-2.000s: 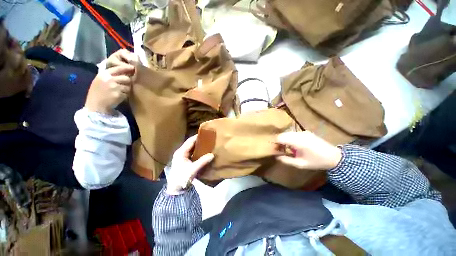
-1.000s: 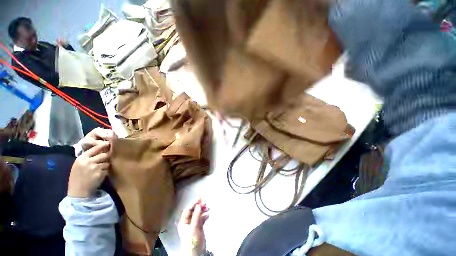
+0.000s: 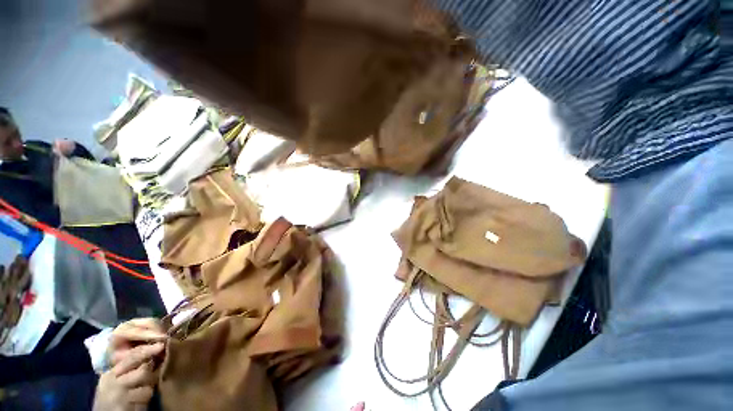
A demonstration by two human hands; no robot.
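Observation:
A large, blurred brown bag [image 3: 321, 72] hangs close to the camera across the top. My right checked sleeve [image 3: 595, 80] reaches up beside it at the upper right, but my right hand is not visible. A small pink tip at the bottom edge [image 3: 358, 407] looks like a fingertip of my left hand; the rest is cut off. A brown bag with a white label [image 3: 498, 241] lies flat on the white table [image 3: 362, 241], its long straps trailing towards the front edge.
At the left, another person's hands [image 3: 133, 361] hold the edge of a brown bag [image 3: 213, 369]. More brown bags [image 3: 281, 297] lie bunched beside it. Pale bags [image 3: 169, 140] are heaped at the far end. Another person stands at the far left, near red cords [image 3: 72, 241].
The small bag from my hands is no longer seen there. My right arm has risen, and a blurred bag has appeared overhead and shifted left. My left hand has dropped almost out of view. The view has turned.

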